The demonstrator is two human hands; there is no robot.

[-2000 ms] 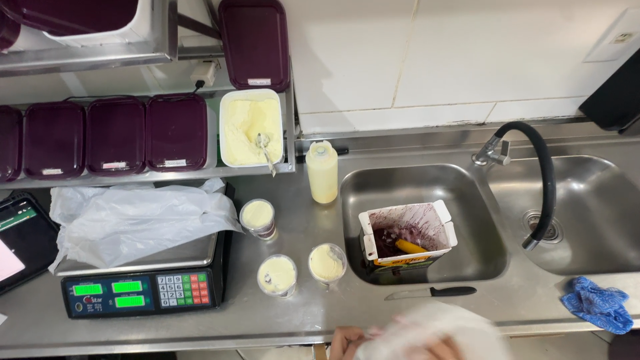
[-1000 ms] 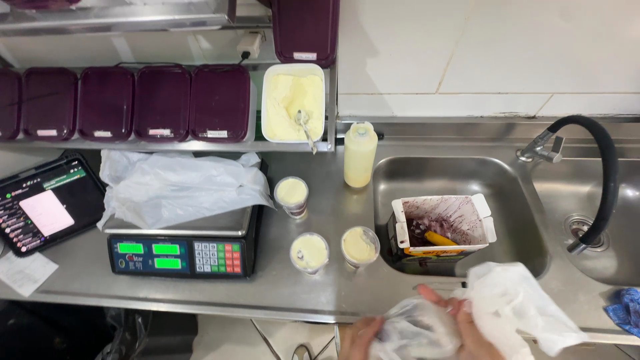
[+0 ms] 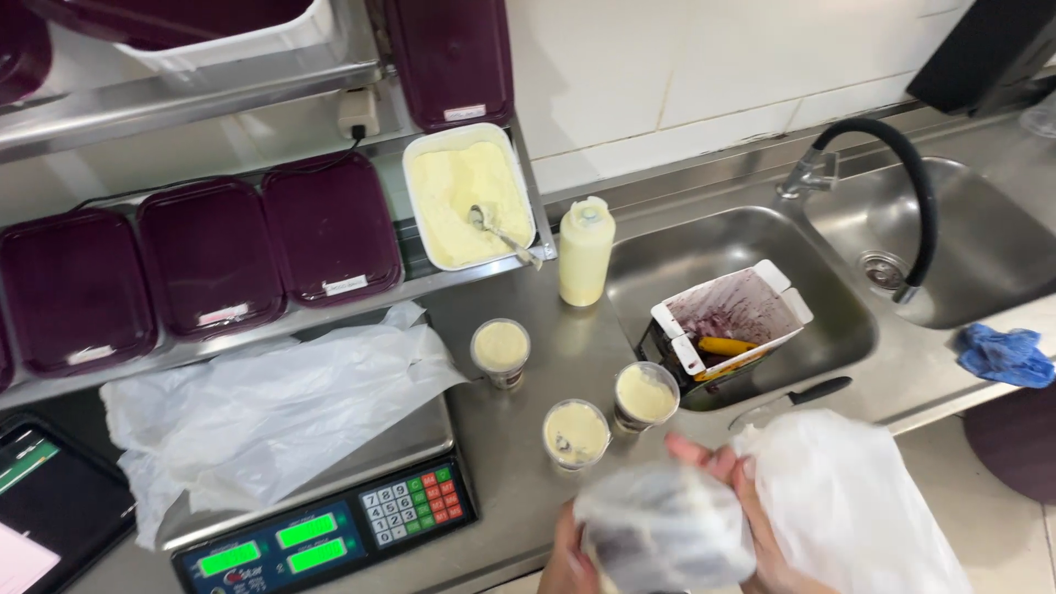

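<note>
At the bottom of the view my left hand [image 3: 571, 549] grips one side of a bundle wrapped in translucent plastic [image 3: 664, 528], blurred, with something dark inside. On its other side my right hand [image 3: 747, 503] holds it with the fingers partly spread. A white plastic bag [image 3: 850, 503] hangs at my right wrist, partly covering the forearm. Just beyond the bundle stand three clear cups topped with pale powder: one [image 3: 576, 434], another [image 3: 647, 396] near my right fingers, and a third [image 3: 501, 353] farther back. A knife with a black handle [image 3: 819, 390] lies beside the sink edge.
A plastic bag [image 3: 280, 412] covers part of the digital scale [image 3: 330, 528]. A tub of pale powder [image 3: 469, 198] with a spoon sits on the shelf. A squeeze bottle [image 3: 586, 252] stands beside the sink [image 3: 742, 239], which holds an open carton [image 3: 730, 322]. A blue cloth [image 3: 1004, 355] lies right.
The wrapped bundle has come up into fuller view between my hands. The white bag, spread to the right of my hands a second ago, now hangs down by my right wrist. The cups have stayed put.
</note>
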